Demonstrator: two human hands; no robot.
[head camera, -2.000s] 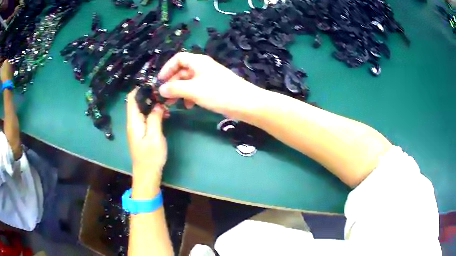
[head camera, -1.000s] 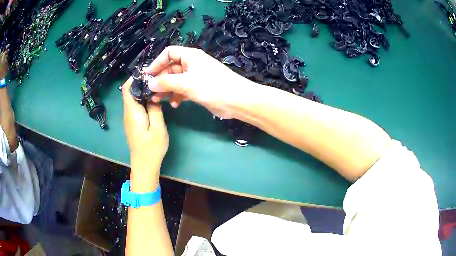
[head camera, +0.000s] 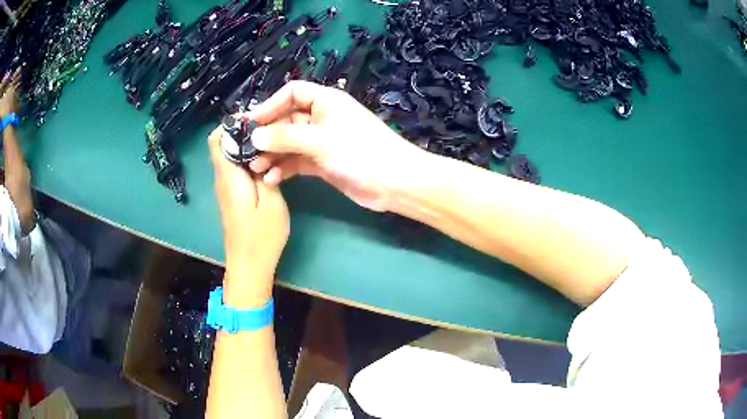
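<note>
My left hand (head camera: 250, 204), with a blue wrist strap (head camera: 239, 314), holds a small black round part (head camera: 241, 141) with a shiny rim at its fingertips. My right hand (head camera: 315, 135) pinches the same part from the right with thumb and fingers. Dark and reddish bits show on the part between the hands; their detail is too small to tell. Slim black housings with green and red glints (head camera: 201, 69) lie heaped just beyond my hands. Black curved parts (head camera: 434, 74), some with shiny rims, lie heaped to the right of them.
The green tabletop (head camera: 393, 270) has a curved front edge. Another heap of black curved parts (head camera: 598, 49) lies at far right. A cardboard carton (head camera: 149, 327) with dark pieces stands below the edge. A neighbour's arm (head camera: 16, 155) and glittering heap (head camera: 61, 49) are at far left.
The round part between my fingers now shows its shiny rim facing up. The shiny-rimmed dark pieces seen earlier on the tabletop below my right forearm no longer show there.
</note>
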